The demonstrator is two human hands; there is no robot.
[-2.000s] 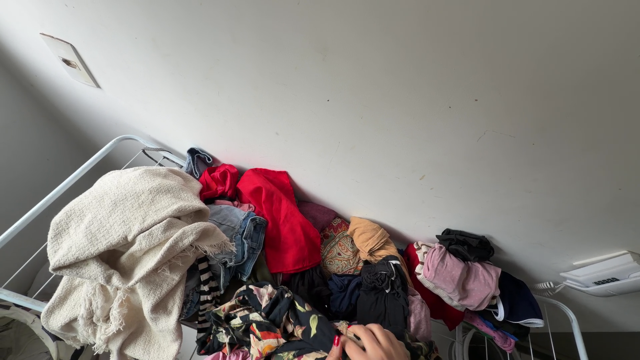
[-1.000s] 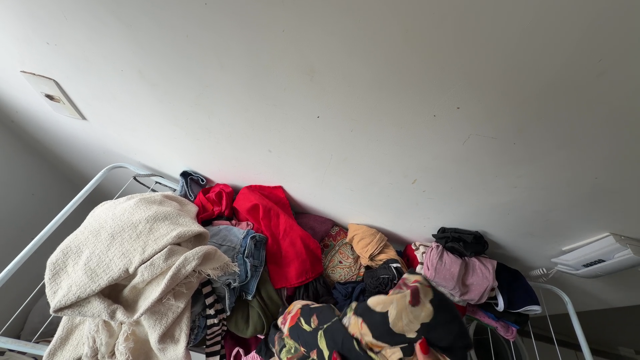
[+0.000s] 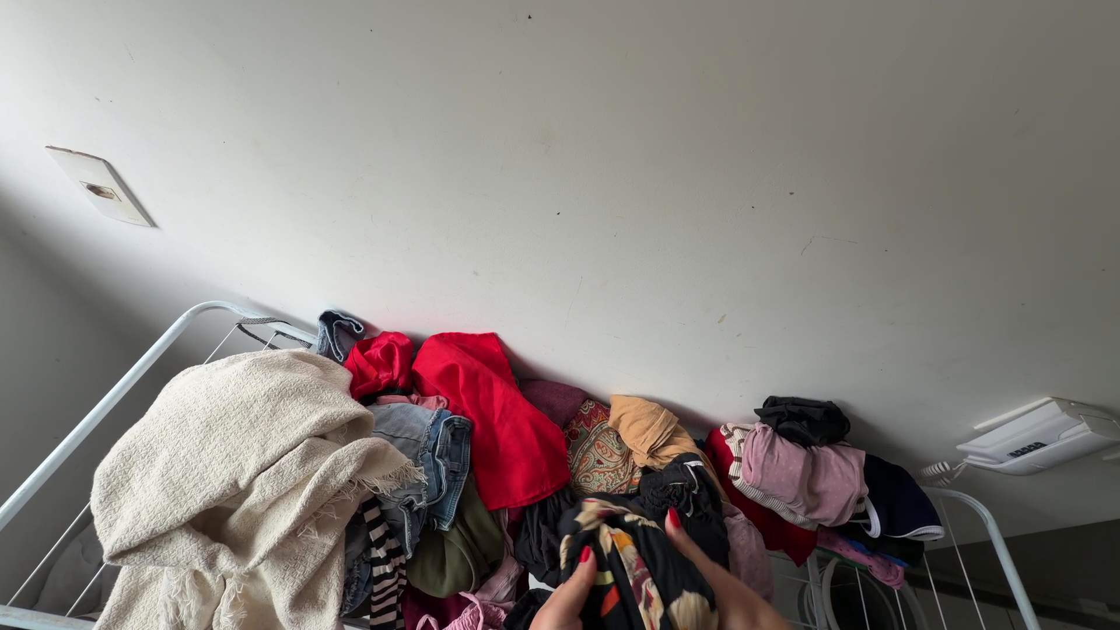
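Observation:
My left hand (image 3: 569, 597) and my right hand (image 3: 724, 582), with red-painted nails, grip a black floral-print garment (image 3: 637, 569) from either side at the bottom centre. The cloth is bunched between them, and its lower part is cut off by the frame. Behind it lies a heap of clothes: a red cloth (image 3: 494, 420), a black garment (image 3: 687, 499), a tan one (image 3: 649, 430) and a paisley one (image 3: 602, 455). To the left are an olive garment (image 3: 457, 542), denim pieces (image 3: 429, 459), a black-and-white striped cloth (image 3: 383, 569) and a cream fringed throw (image 3: 236, 455).
A white metal drying rack (image 3: 131, 376) bears the heap against a pale wall. Toward the right lie a pink garment (image 3: 805, 472), a black one (image 3: 801, 420) and a navy one (image 3: 901, 503). A wall intercom (image 3: 1041, 437) with a coiled cord and a wall plate (image 3: 101, 185) flank the heap.
The floral garment lay on the heap two seconds ago with one hand on it. It was then raised and spread, and is now bunched between both hands. The view has tilted upward.

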